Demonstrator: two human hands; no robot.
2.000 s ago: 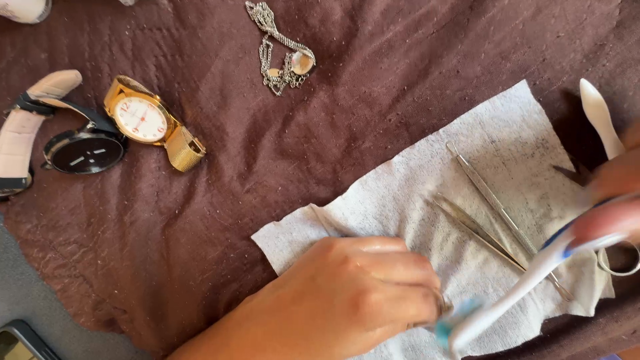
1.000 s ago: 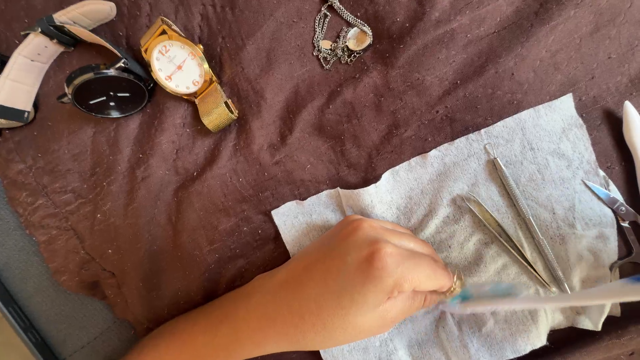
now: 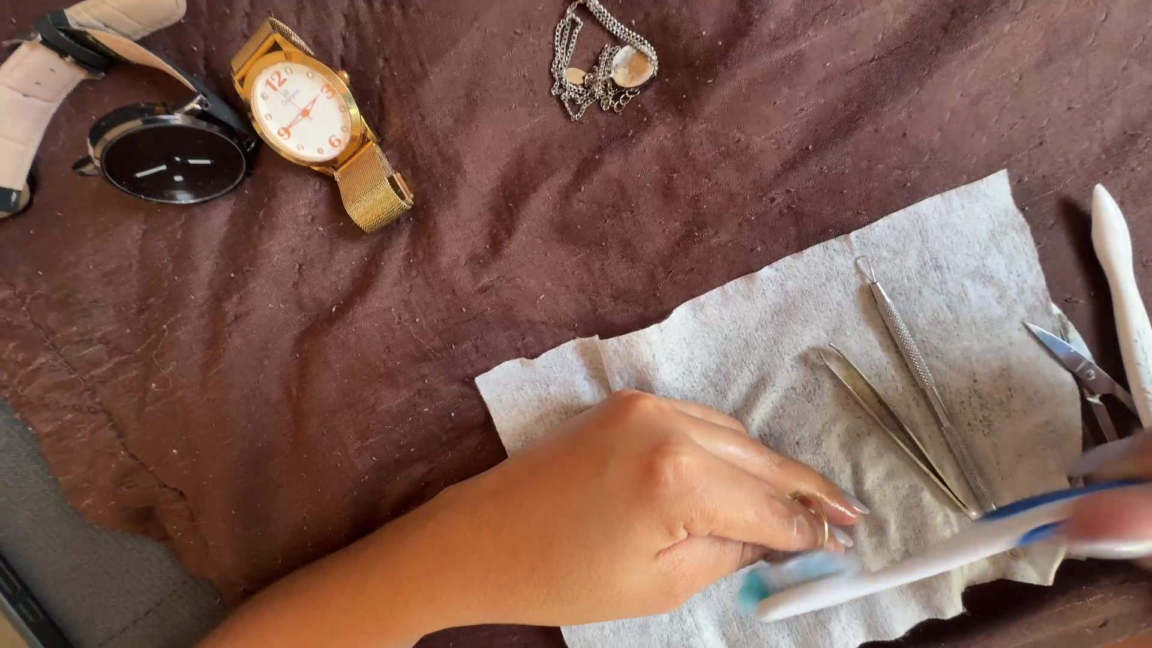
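Note:
My left hand (image 3: 666,504) rests over the grey-white cloth (image 3: 720,324), its fingertips pinching a small gold-coloured ring (image 3: 823,525). From the right edge my right hand (image 3: 1111,504), blurred and partly out of view, grips a white and blue toothbrush (image 3: 936,553). The brush's bristles are just below the ring; whether they touch it cannot be told. Metal tweezers (image 3: 895,430) and a thin metal tool with a looped tip (image 3: 918,369) lie on the cloth beyond my left fingers. Small scissors (image 3: 1080,364) lie partly open at the cloth's right edge.
A gold mesh-band watch (image 3: 306,112) and a black-faced watch (image 3: 171,160) lie at the upper left. A silver chain with a round pendant (image 3: 632,66) is at the top. A white plastic handle (image 3: 1119,270) lies at the right. Beneath is wrinkled brown fabric (image 3: 432,297).
The toothbrush in my right hand has shifted and changed its tilt near the left fingertips. My left hand stays on the cloth, holding the ring. The view has moved.

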